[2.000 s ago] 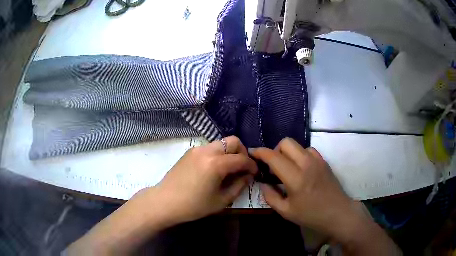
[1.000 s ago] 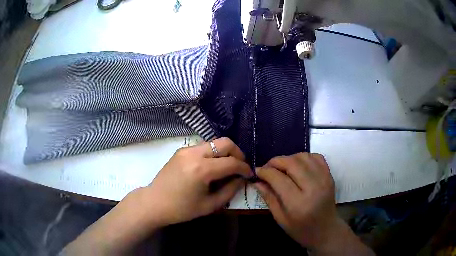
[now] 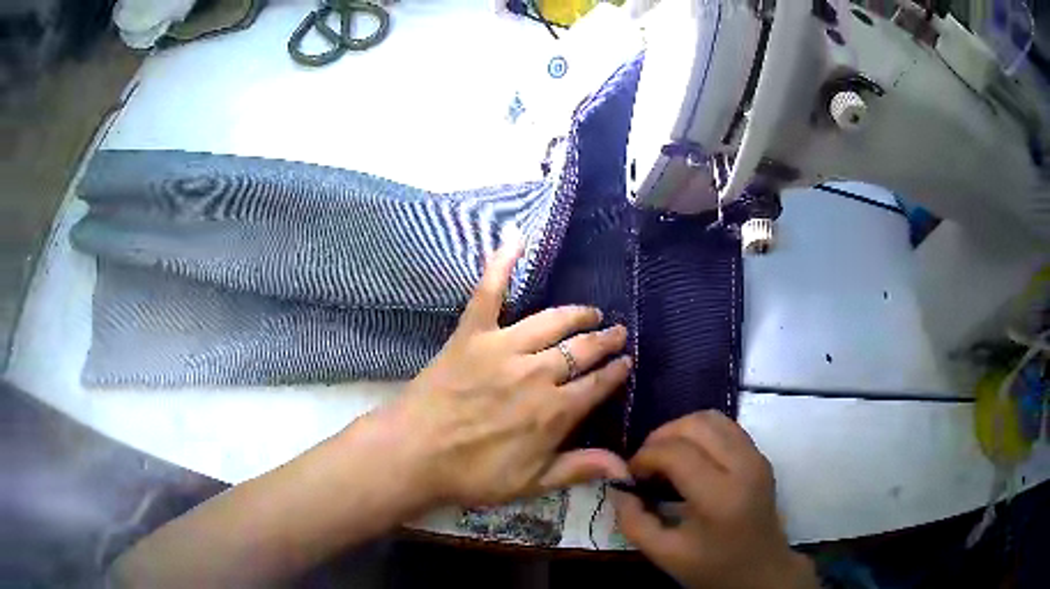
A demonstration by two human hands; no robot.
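Note:
The grey fine-striped panel lies across the white table, joined to a dark navy panel with pale stitch lines. The dark panel runs up under the off-white sewing machine head. My left hand lies flat with fingers spread on the dark panel near its join with the grey cloth. My right hand pinches the dark panel's near edge at the table front. The thumb of my left hand is close to that edge. The needle tip is too small to tell.
Dark green scissor handles lie at the back left. A yellow item is behind the machine head. A yellow tub with hanging pale tape stands at the right. The table's curved front edge runs below the cloth.
My left hand has let go of the near edge and opened flat on the cloth. My right hand stays at the near edge. The view has shifted, showing more of the machine and scissors.

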